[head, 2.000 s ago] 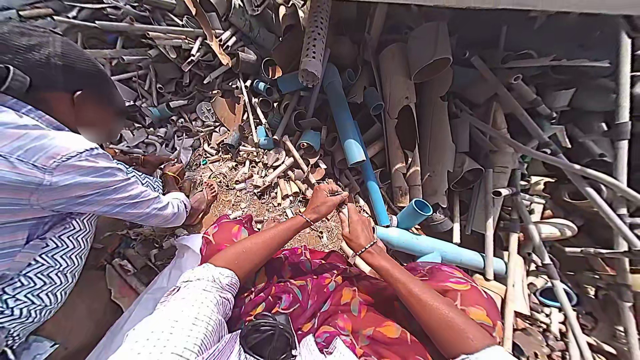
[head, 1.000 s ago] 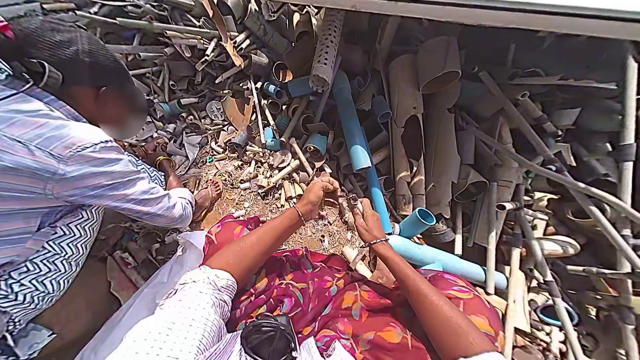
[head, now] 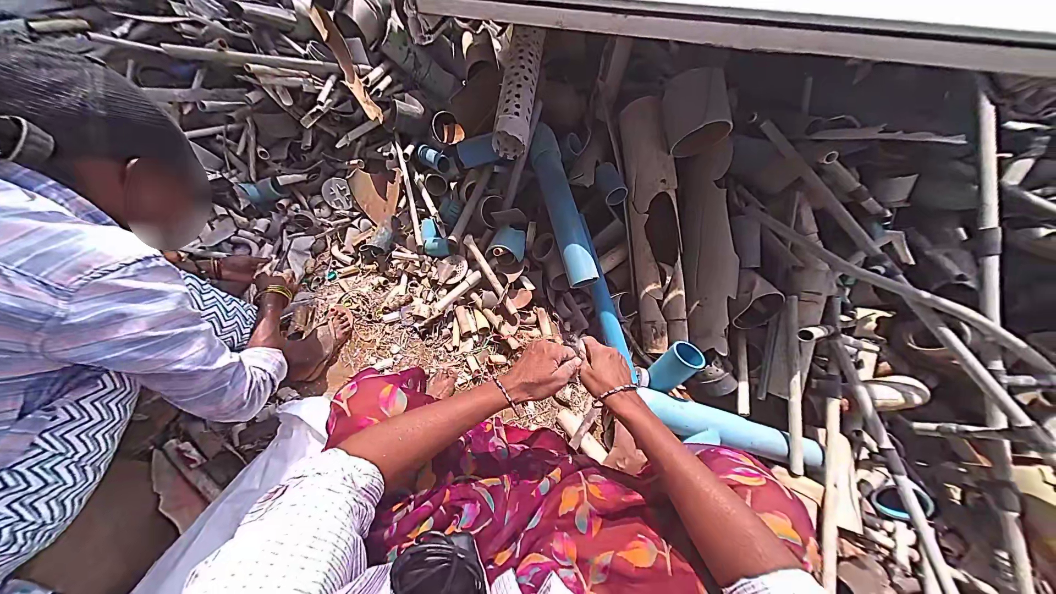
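Note:
My left hand point(head: 544, 370) and my right hand point(head: 604, 367) meet in front of me above the scrap, fingers curled around a small greyish piece point(head: 580, 348) too small to name. Below my right hand a pale strip or pipe piece point(head: 584, 436) leans against the patterned red cloth point(head: 561, 511) over my lap. Just right of that hand lies a light blue plastic pipe with a branch point(head: 734, 425), its short open end point(head: 676, 365) tilted up. Short cream pipe offcuts point(head: 470, 322) lie scattered on the ground beyond my hands.
A co-worker in a striped shirt point(head: 157, 313) crouches at the left, hands near the ground. Behind and to the right are heaped grey pipes point(head: 705, 247), a blue pipe point(head: 565, 214), a perforated pipe point(head: 520, 95) and long thin poles point(head: 907, 289). A pale ledge point(head: 742, 37) crosses the top.
My hands, a little apart one second ago, have come together again. The co-worker stays crouched at the left.

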